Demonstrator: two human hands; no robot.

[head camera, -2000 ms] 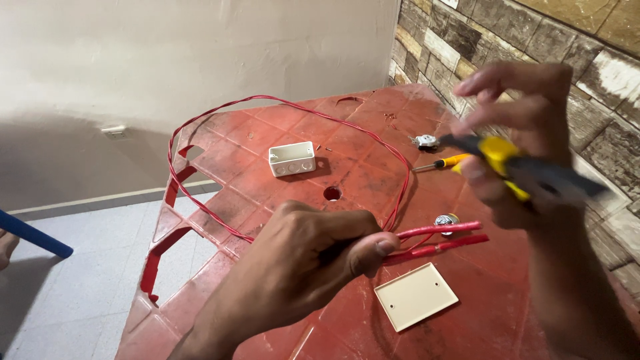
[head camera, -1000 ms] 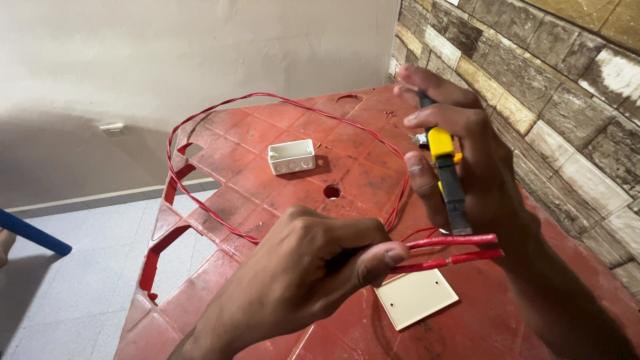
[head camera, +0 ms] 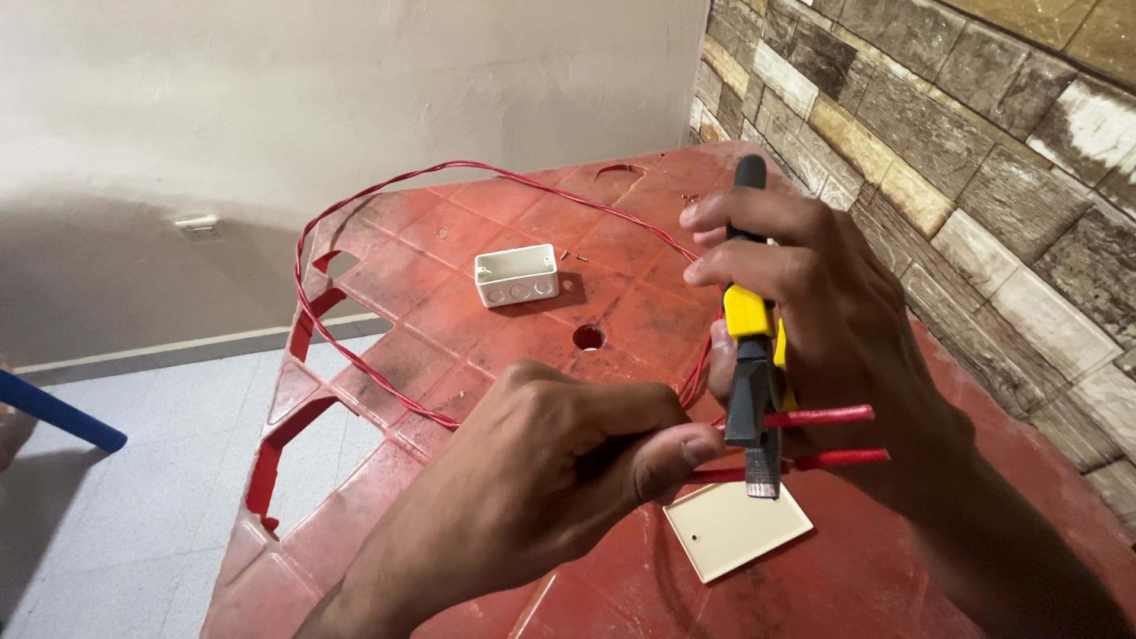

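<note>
My left hand [head camera: 568, 461] pinches the red electrical wires [head camera: 834, 414] between thumb and forefinger, and their two ends stick out to the right, apart from each other. My right hand [head camera: 799, 284] holds yellow-and-black pliers [head camera: 750, 311] upright, jaws down. The jaws are parted and sit at the upper wire, just right of my left thumb; whether they touch the wire cannot be told. The rest of the twisted red wire loops over the table's far side. Below the jaws lies a cream cover plate [head camera: 741, 532] on the table.
A white plastic electrical box [head camera: 517, 277] stands on the red plastic table [head camera: 426, 337], with small screws [head camera: 582, 258] beside it. The table has a round hole and broken gaps at its left edge. A stone-patterned wall is at the right; a blue pole [head camera: 62, 413] is at the far left.
My right hand has brought the pliers from the right down to the wires, and their jaws have parted. My left hand keeps its grip on the wires.
</note>
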